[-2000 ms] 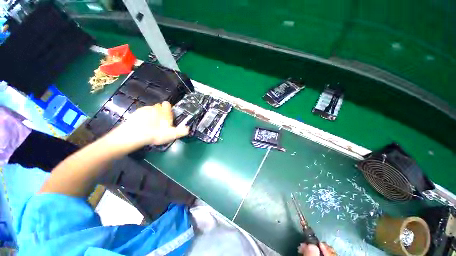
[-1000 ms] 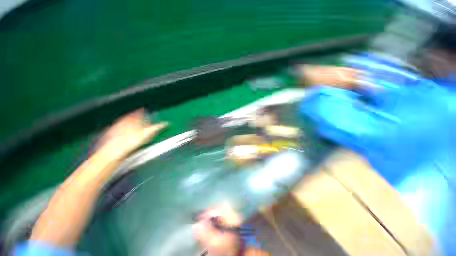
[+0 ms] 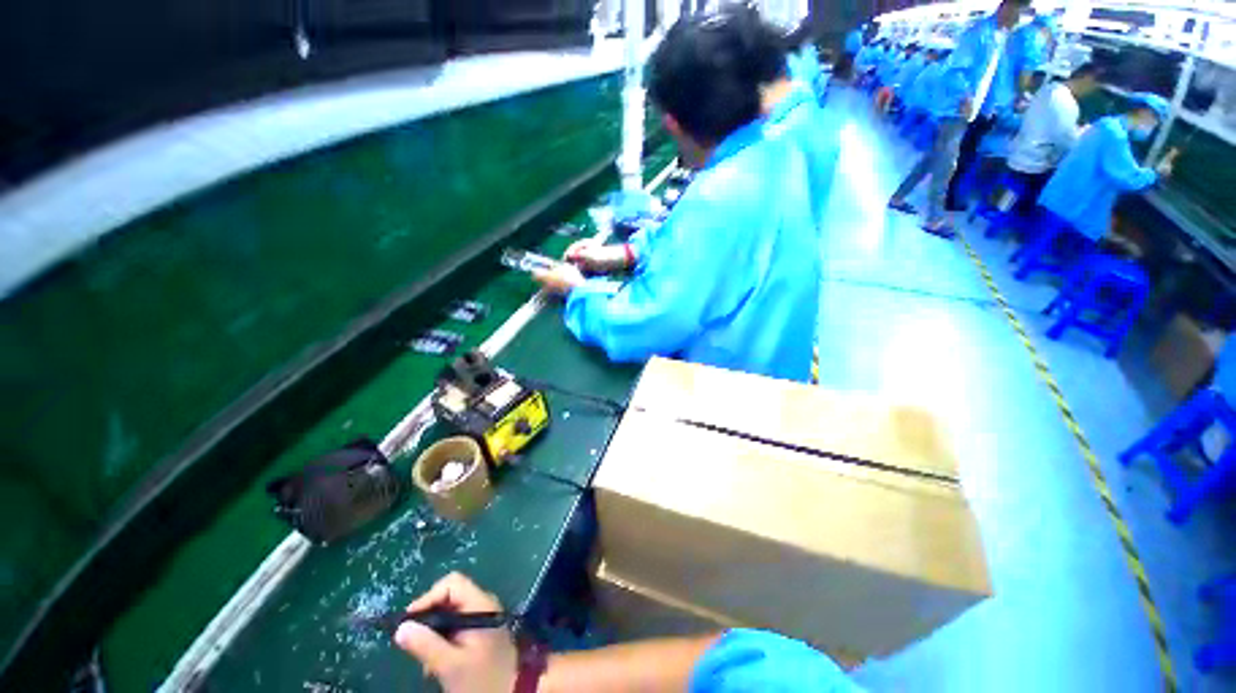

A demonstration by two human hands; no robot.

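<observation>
My right hand [image 3: 461, 643] is at the lower middle, over the green bench mat [image 3: 292, 636]. It holds the black pen-like soldering iron [image 3: 454, 620], whose tip points left toward scattered small white slivers [image 3: 377, 596]. The thin tip is hard to make out. A dark band is around the wrist. My left hand is not in view.
The fume fan [image 3: 336, 490], brown tube [image 3: 453, 474] and black and yellow soldering station [image 3: 495, 413] stand along the belt edge. A large cardboard box [image 3: 800, 501] is right of the bench. Phone units [image 3: 437, 343] lie on the belt. A person [image 3: 718, 230] in blue works beyond.
The view has swung right along the line, bringing the neighbouring worker, aisle and box into view. My left hand has left the picture. The iron is still in my right hand.
</observation>
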